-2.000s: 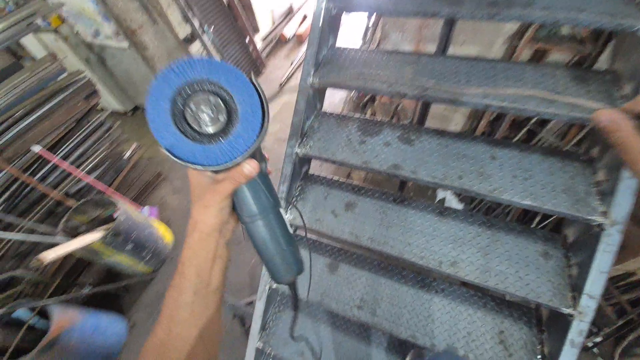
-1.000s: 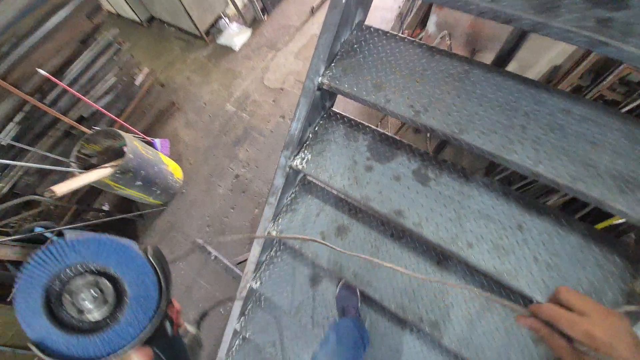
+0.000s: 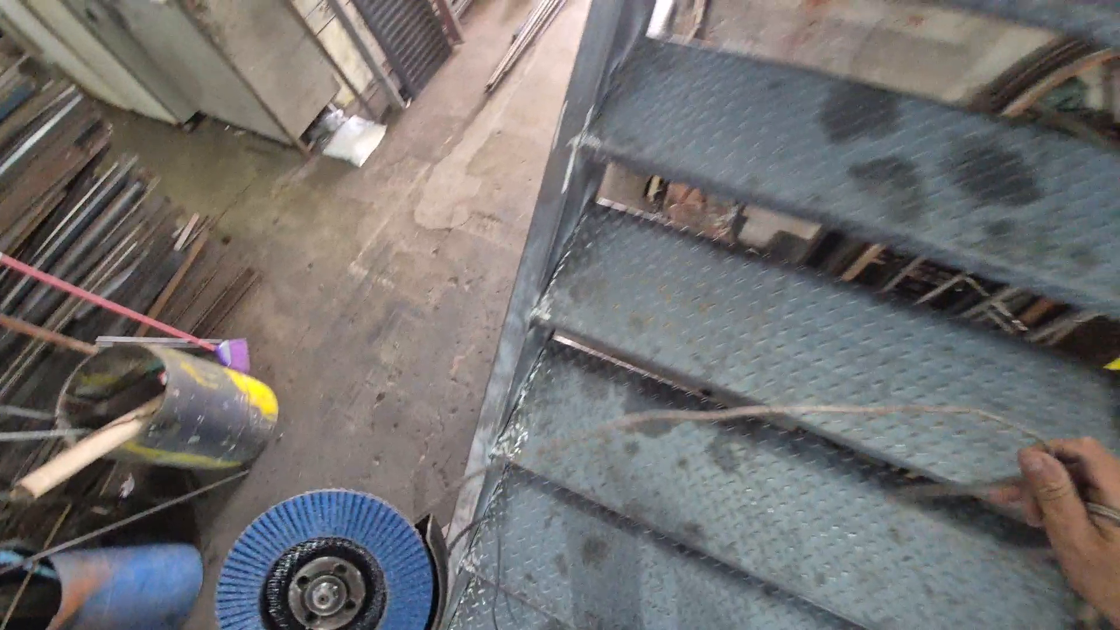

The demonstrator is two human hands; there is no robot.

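Observation:
An angle grinder with a blue flap disc point(image 3: 325, 560) is at the bottom left of centre, its disc facing up toward me. The grinder's body and my left hand are below the frame. At the right edge my right hand point(image 3: 1072, 516) is closed on a thin cable point(image 3: 814, 409). The cable arcs leftward above the steel checker-plate stairs point(image 3: 787, 324) toward their left side stringer point(image 3: 560, 201). Whitish weld marks show where the treads meet this stringer. Dark smudges lie on the upper tread.
Left of the stairs stand a grey and yellow drum point(image 3: 206, 407) with a wooden handle in it and a blue drum point(image 3: 131, 586). A purple broom point(image 3: 234, 353) and piled metal bars point(image 3: 79, 236) lie beyond. Metal cabinets point(image 3: 254, 61) stand at the upper left.
The grinder, held up in my left hand two seconds ago, is now low in view. My right hand now has the cable stretched out over the treads. The view has shifted.

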